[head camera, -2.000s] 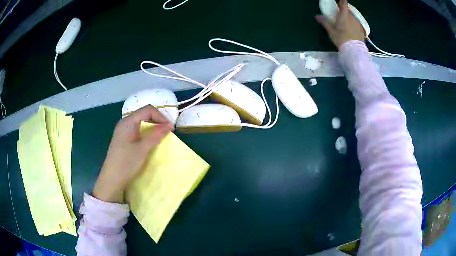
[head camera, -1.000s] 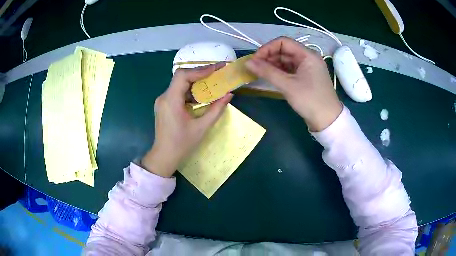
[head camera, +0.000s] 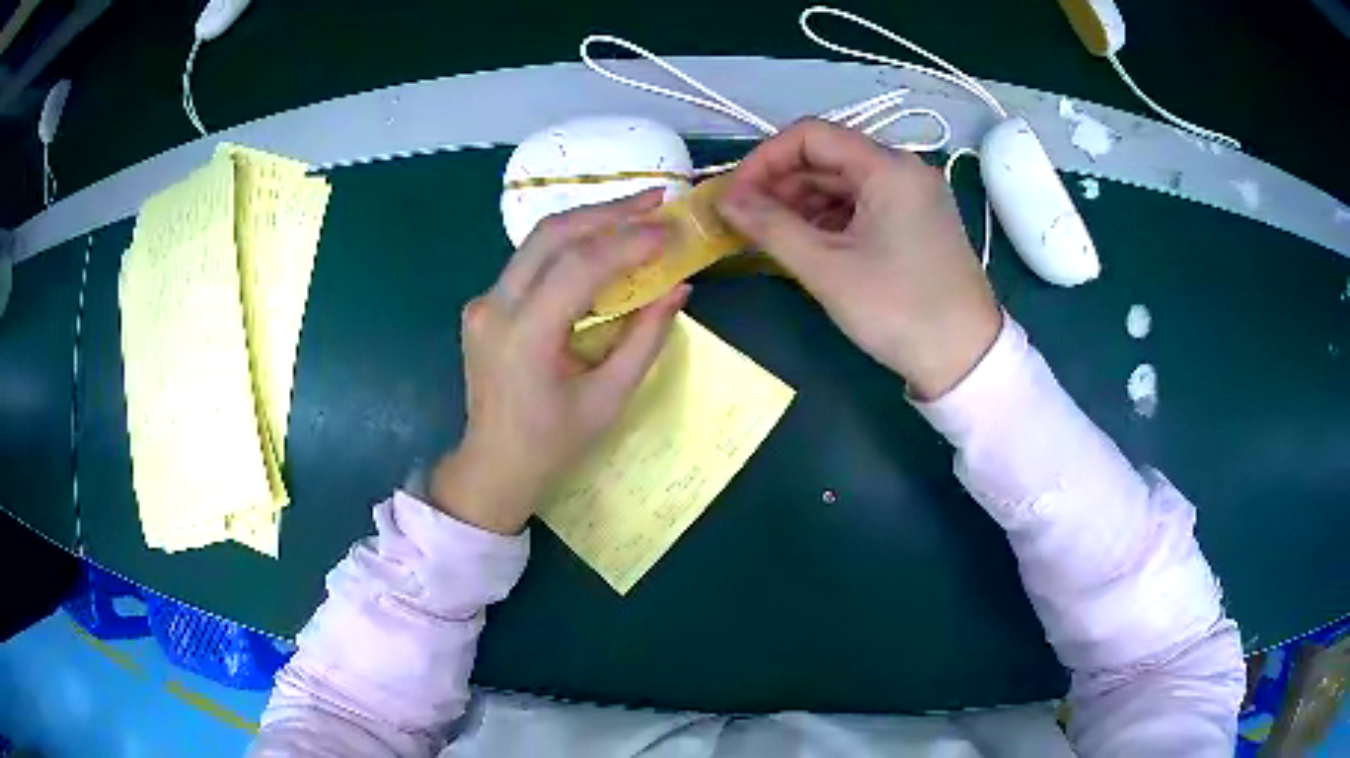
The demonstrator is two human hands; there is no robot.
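Observation:
My left hand (head camera: 555,348) is closed around a corded device, with its yellow face (head camera: 652,267) turned up and its fingers lying partly over that face. My right hand (head camera: 874,245) has its thumb and fingertips at the upper right end of the yellow face. Whether a sticker is pinched in those fingertips cannot be told. The device's white shell is mostly hidden by the hands. A pale yellow label sheet (head camera: 666,467) lies on the dark green worktop, partly under my left hand.
Spare label sheets (head camera: 193,356) lie fanned at left. White units (head camera: 592,156) lie beyond the hands, one more (head camera: 1039,200) at right with its looped cord. White scraps (head camera: 1140,388) lie at right. A grey strip (head camera: 430,111) crosses behind; further units lie past it.
From two seconds ago, my right hand came back from the far right and met my left hand at a device. Over the last second, my left fingers moved over the yellow face.

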